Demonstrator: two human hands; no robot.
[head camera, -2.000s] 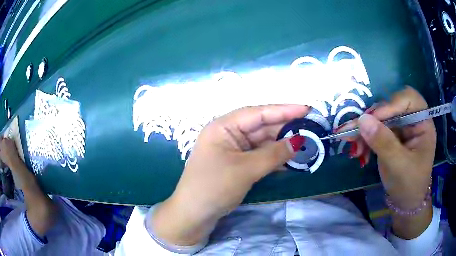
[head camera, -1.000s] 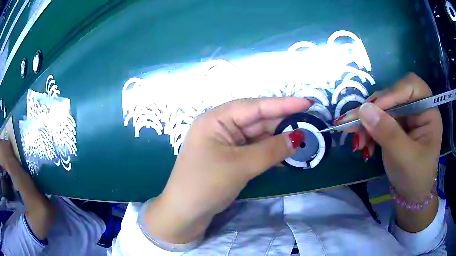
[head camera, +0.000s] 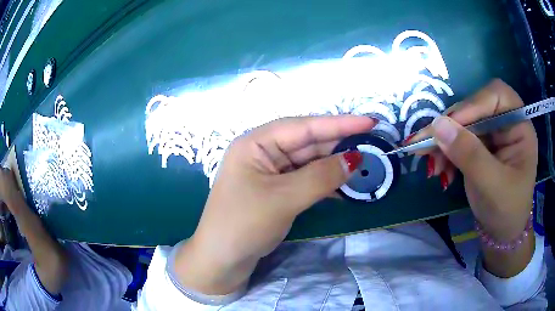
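My left hand (head camera: 268, 182) holds a round black part (head camera: 369, 175) between thumb and fingers. The part has a grey centre with a small dark hole and white arc stickers around it. My right hand (head camera: 481, 140) holds silver tweezers (head camera: 487, 126), whose tip touches or nearly touches the upper right of the white ring. The thumb covers the ring's left side. Behind the hands lies a glaring white sticker sheet (head camera: 304, 91) with white arc stickers (head camera: 422, 104) along its edges.
The sheet lies on a green bench (head camera: 140, 212). Another sticker sheet (head camera: 58, 152) lies at the left, near a neighbour's arm (head camera: 30, 231). Black discs with pale centres (head camera: 48, 71) are at the upper left. Dark parts show at the upper right edge.
The tweezers' tip has moved along the ring to its upper right. The arc's free end at the lower right now lies against the part. Both hands still hold their things.
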